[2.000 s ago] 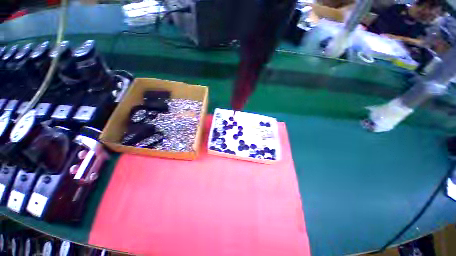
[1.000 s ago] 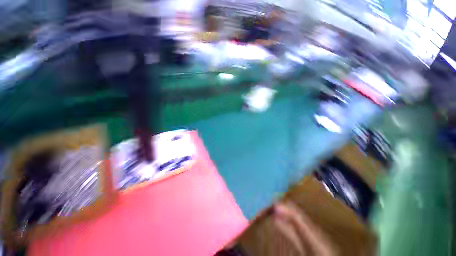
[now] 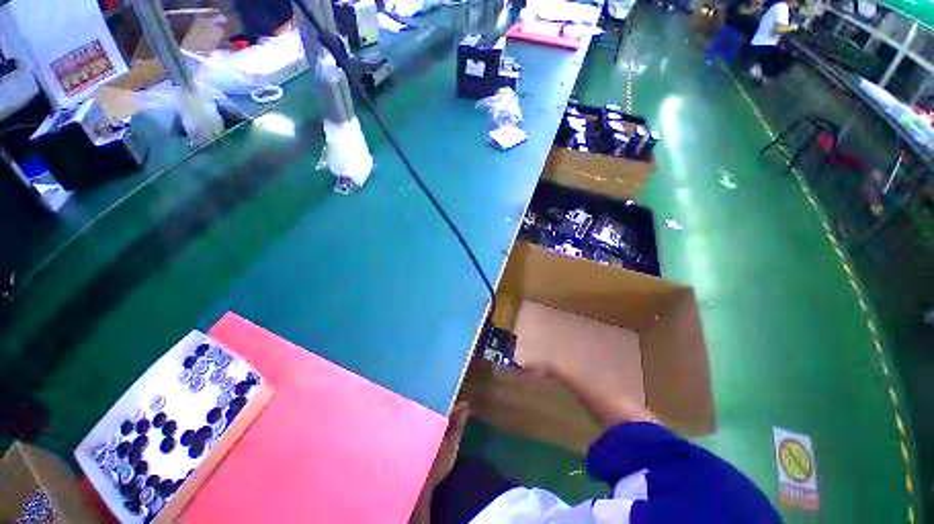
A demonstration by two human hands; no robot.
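Note:
A large open brown carton stands beside the bench edge. A dark camera body shows in its left corner by the bench. My right hand is blurred at the carton's near left side, close to the camera body; whether it touches it cannot be told. My left hand is at the edge of the pink-red mat, partly seen, its fingers unclear. A white parts tray with black and pale discs lies on the mat's left. The screw box is cut off at the lower left corner.
Cartons with dark camera bodies stand beyond the large carton. A black cord hangs across the green bench. Plastic-wrapped posts and a black box stand farther back. A person is at far right.
The view has swung right and down to the carton. The mat, tray and screw box have shifted left in view. My right forearm with a blue sleeve now extends over the carton.

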